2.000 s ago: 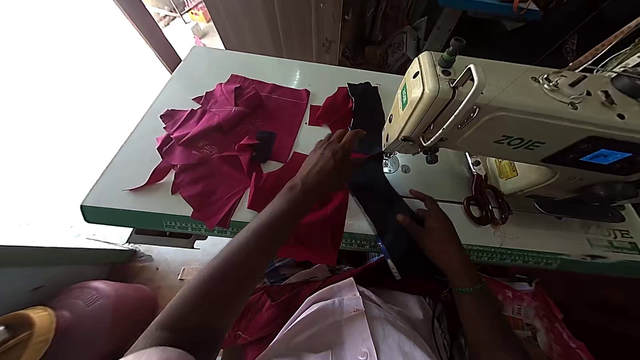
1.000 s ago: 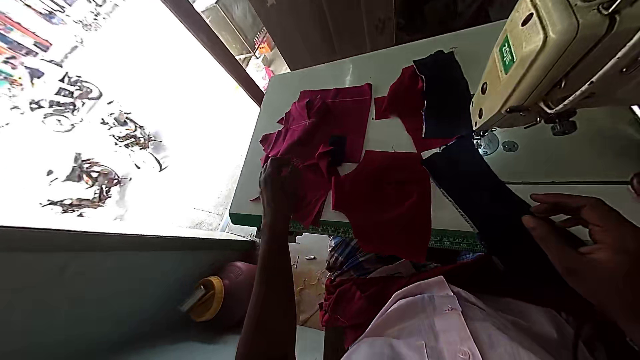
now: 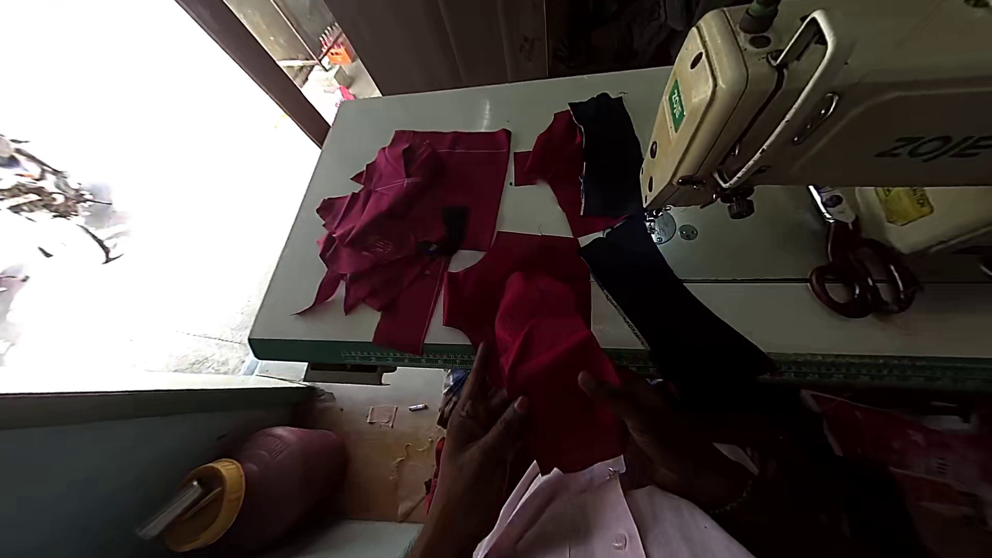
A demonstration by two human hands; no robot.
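Between my left hand (image 3: 480, 426) and my right hand (image 3: 659, 434) is a red fabric piece (image 3: 554, 372), held at the table's front edge. Beneath its far end lies another red cut piece (image 3: 473, 291). A heap of magenta fabric (image 3: 387, 225) with a small dark scrap (image 3: 453, 229) lies on the left. Behind, a dark fabric piece (image 3: 612, 155) overlaps red cloth (image 3: 554, 155). A long dark strip (image 3: 666, 302) runs from near the presser foot of the sewing machine (image 3: 728, 116) over the front edge, close to my right hand.
Red-handled scissors (image 3: 860, 279) lie on the sewing table (image 3: 302, 318), right of the needle area. A measuring tape (image 3: 411, 360) runs along its front edge. A pink jug with a yellow lid (image 3: 287, 480) stands at lower left. A bright doorway opens on the left.
My left hand has come from the magenta heap to the red fabric piece, which both hands now hold. My right hand has moved off the dark strip's right side. The view has shifted.
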